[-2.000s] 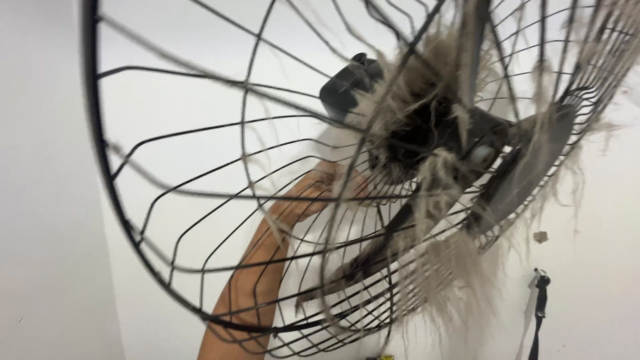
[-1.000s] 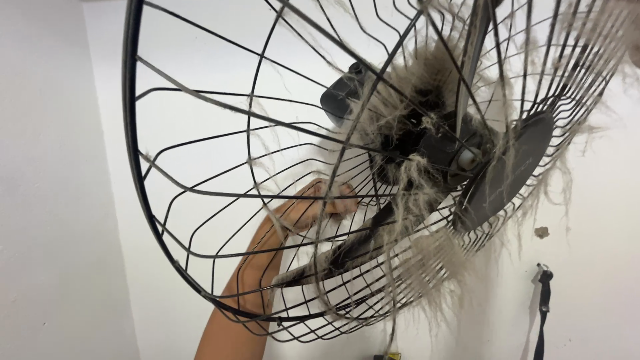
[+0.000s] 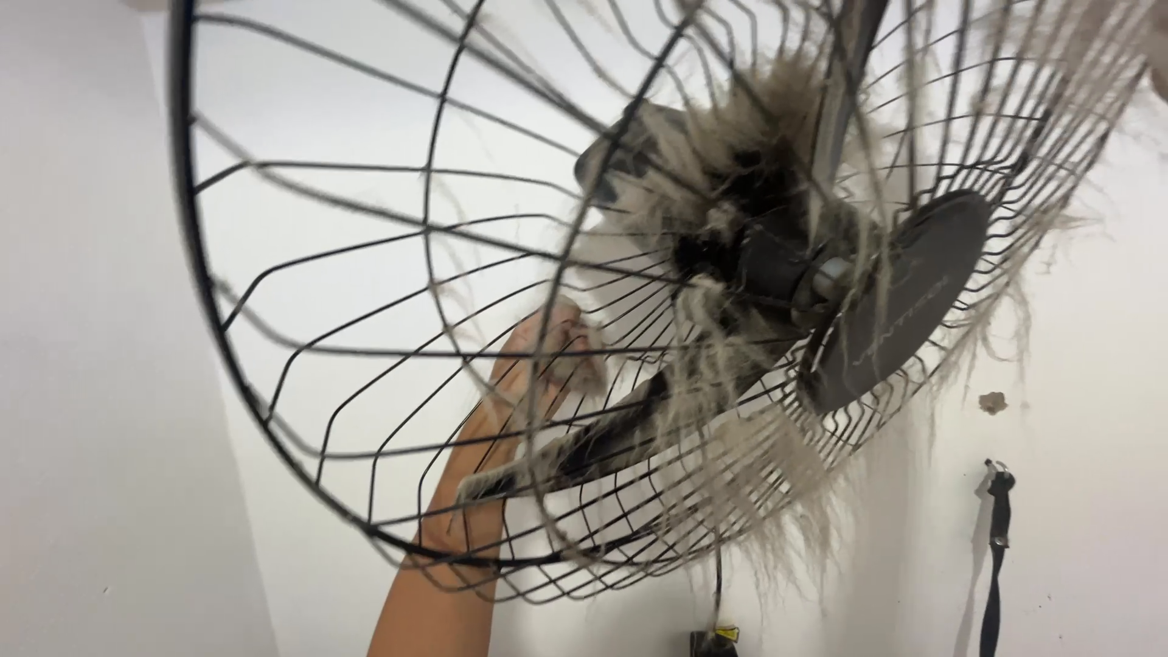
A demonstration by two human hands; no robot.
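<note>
A black wire fan guard (image 3: 185, 164) fills much of the view, its bars hung with grey, matted dust. Through the bars, my left hand (image 3: 564, 351) shows left of the fan's hub (image 3: 776, 265); its fingers are curled on a fluffy clump of dust (image 3: 586, 370). A dusty fan blade (image 3: 620, 438) crosses in front of my left forearm. The dark oval badge plate (image 3: 899, 306) sits right of the hub, near thick dust strands (image 3: 785, 474). The motor housing (image 3: 639, 151) is partly hidden behind the guard. At the upper right edge a blurred, skin-toned patch may be part of my right hand.
Pale walls (image 3: 82, 365) stand behind and to the left. A dark strap (image 3: 999, 520) hangs from a hook at the lower right, below a small damaged spot (image 3: 993, 402) in the wall. A black object with a yellow part (image 3: 714, 641) shows at the bottom edge.
My left hand has drawn back to the left, away from the hub, and its fingers are now more curled. The view has shifted slightly against the fan.
</note>
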